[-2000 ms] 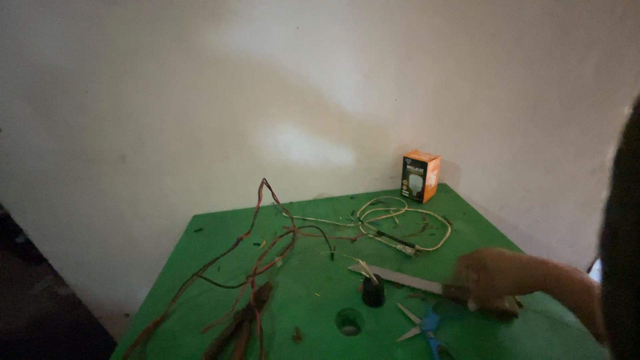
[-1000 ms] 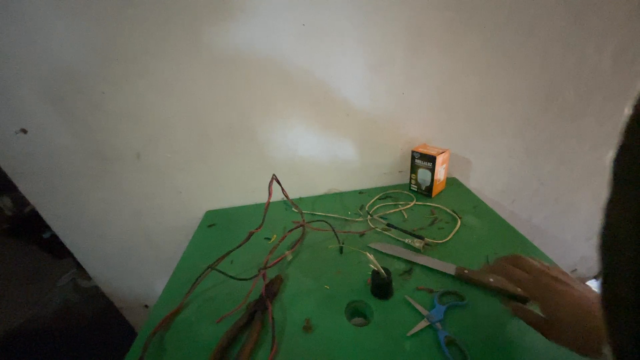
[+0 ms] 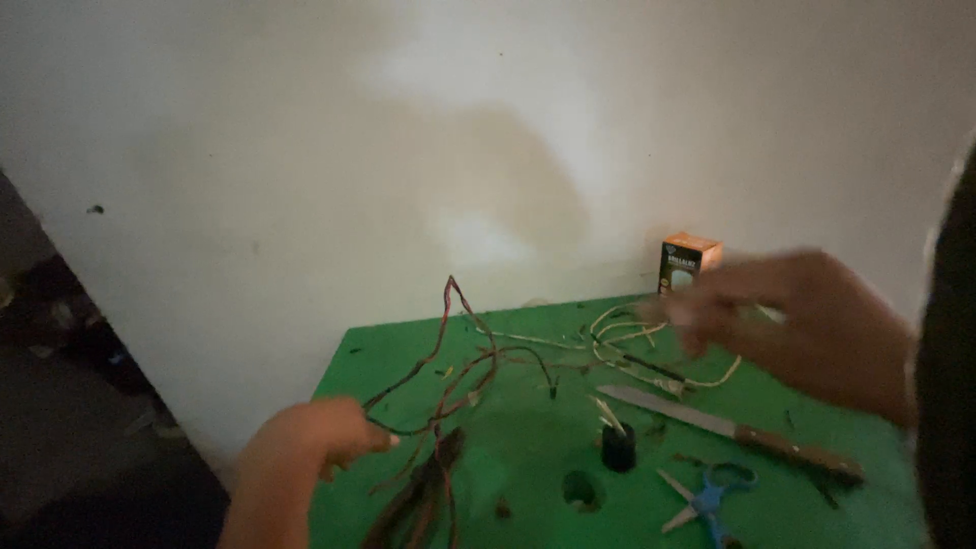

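My left hand (image 3: 339, 435) is at the table's left side, its fingers at the twisted red and black wires (image 3: 441, 343); whether they close on them is unclear. Blurred, my right hand (image 3: 732, 313) hangs over the coiled pale wire (image 3: 648, 377), in front of the orange and black light bulb box (image 3: 681, 263); nothing can be made out in its fingers. Below it lies a knife with a wooden handle (image 3: 797, 450). Left of the handle stands a small black lamp socket or cap (image 3: 618, 447) with pale strands at its top. Blue-handled scissors (image 3: 709, 499) lie partly spread near the front.
The green table (image 3: 526, 427) has a round hole (image 3: 582, 490) near its front. Dark brown pliers or a similar tool (image 3: 415, 496) lie at the front left. Small scraps are scattered about. A pale wall (image 3: 305, 191) rises behind the table.
My right hand has left the knife handle and moved up and back over the pale wire. My left hand has come into view at the left wires. The knife stays on the table.
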